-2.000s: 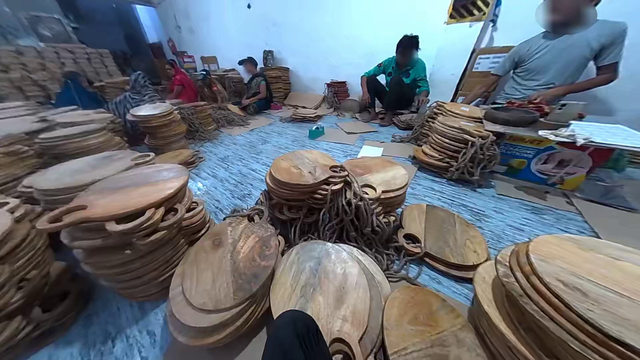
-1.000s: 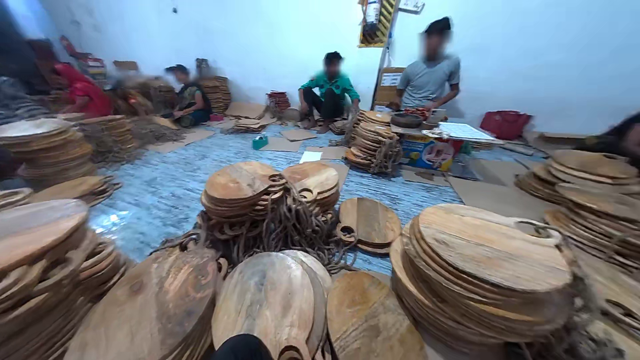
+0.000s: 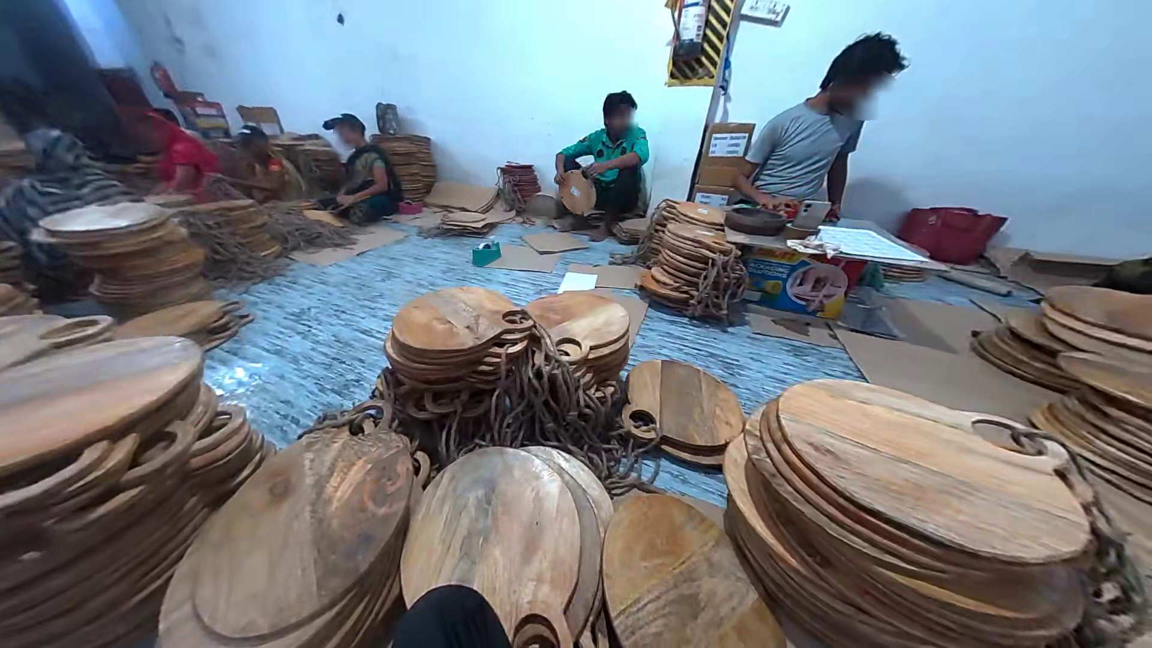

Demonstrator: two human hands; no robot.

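Note:
Neither of my hands shows in the head view; only a dark-clothed knee is seen at the bottom edge. In front of it lies a stack of round wooden boards with ring handles. A darker stack of boards leans to its left, and more wooden boards lie to its right. Behind them, brown rope loops hang from two stacks of smaller boards. A low stack of two-toned boards rests on the floor beside the ropes. A tall stack of large boards stands at the right.
Tall board stacks stand at left. A person in a green shirt sits by the wall holding a round board. Another person in grey is behind a low table. Cardboard sheets and a green tape dispenser lie on the floor.
The view has swung to the right. The person in green now holds up a round board, not seen raised earlier. The person in grey has turned their head toward the right.

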